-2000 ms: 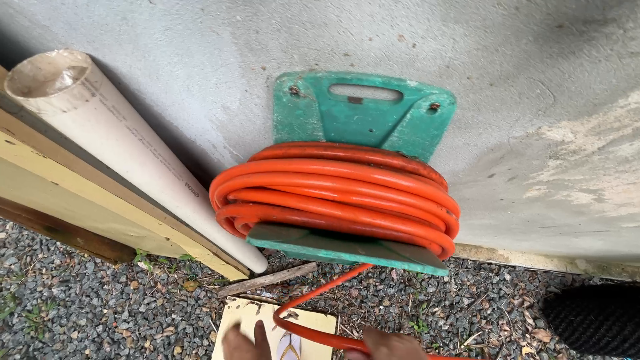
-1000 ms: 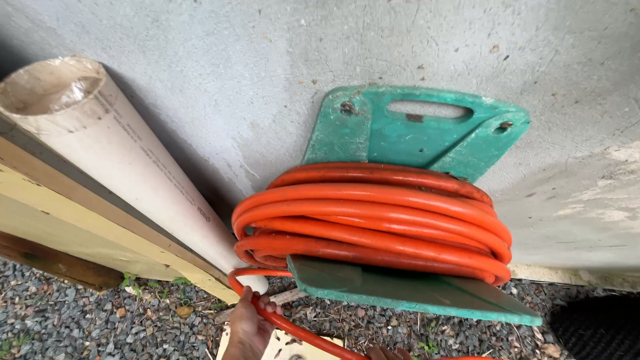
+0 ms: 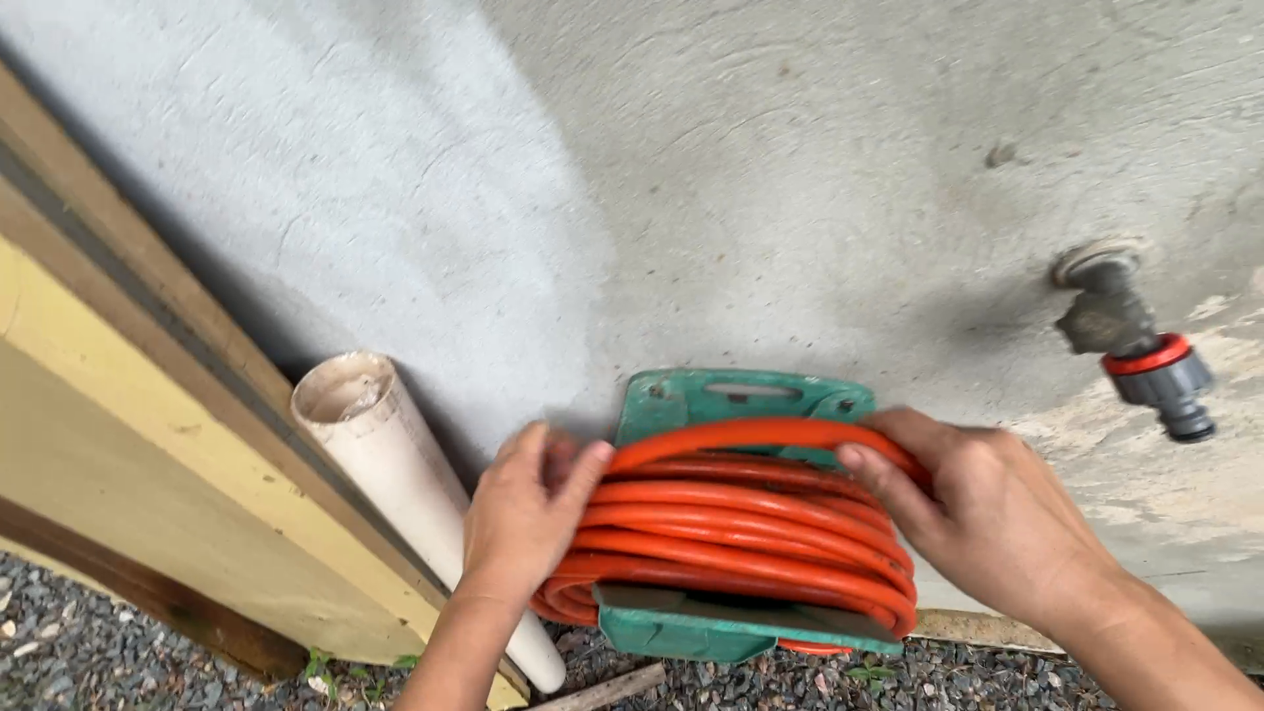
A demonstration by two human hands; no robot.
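Note:
An orange garden hose (image 3: 741, 533) lies coiled in several loops on a green plastic hose hanger (image 3: 750, 644) fixed low on the wall. Its top loop is raised between my hands, arching in front of the hanger's back plate. My left hand (image 3: 533, 494) grips this loop at its left end, close to a white plastic pipe. At the right end, my right hand (image 3: 948, 504) has the same loop between thumb and fingers. The loops beneath rest around the hanger, behind its green front lip.
On the rendered wall, a tap with a grey and red hose connector (image 3: 1160, 370) sticks out at right. The white pipe (image 3: 405, 474) leans beside a yellow-painted wooden frame (image 3: 197, 434) at left. Gravel (image 3: 987, 681) and a wooden stick (image 3: 607, 688) lie below.
Both hands have risen from below the hanger to the top of the coil, with a length of hose now across it. The view has shifted, bringing the tap into sight.

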